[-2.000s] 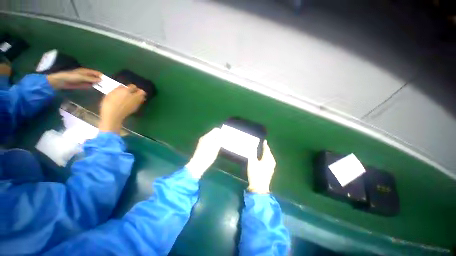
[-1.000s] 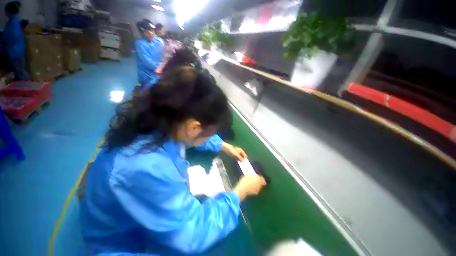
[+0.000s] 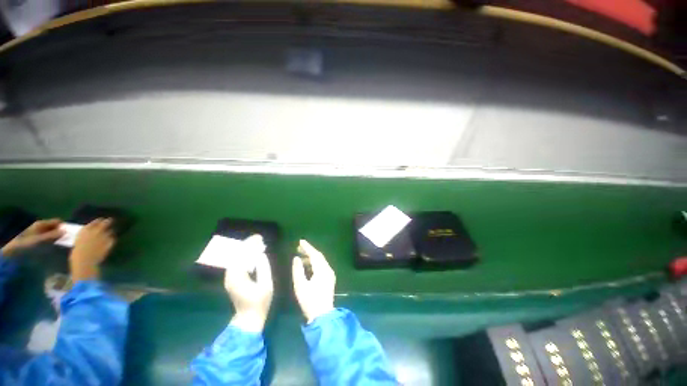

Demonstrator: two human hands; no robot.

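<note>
My gloved left hand [image 3: 248, 286] holds a white paper slip [image 3: 219, 251] by its right part, over a black box [image 3: 252, 228] on the green belt. The fingers hide part of the slip and box. My gloved right hand [image 3: 313, 285] is just right of that box, with thumb and fingers apart and nothing seen in it. Further right, a second white slip [image 3: 386, 225] lies on a black box [image 3: 386, 257]. A black lid with gold characters [image 3: 446, 245] sits against that box's right side.
A neighbour's hands [image 3: 92, 245] hold a white slip over a black box at the left. Dark grey cartons with gold characters [image 3: 536, 353] lean in a row along the near right edge. A grey-white panel [image 3: 301, 136] stands behind the belt. A red thing [image 3: 679, 267] shows at the right edge.
The view swung left along the line and is now back over the belt. Two seconds ago both my hands were at the slip; now my right hand is off it and open.
</note>
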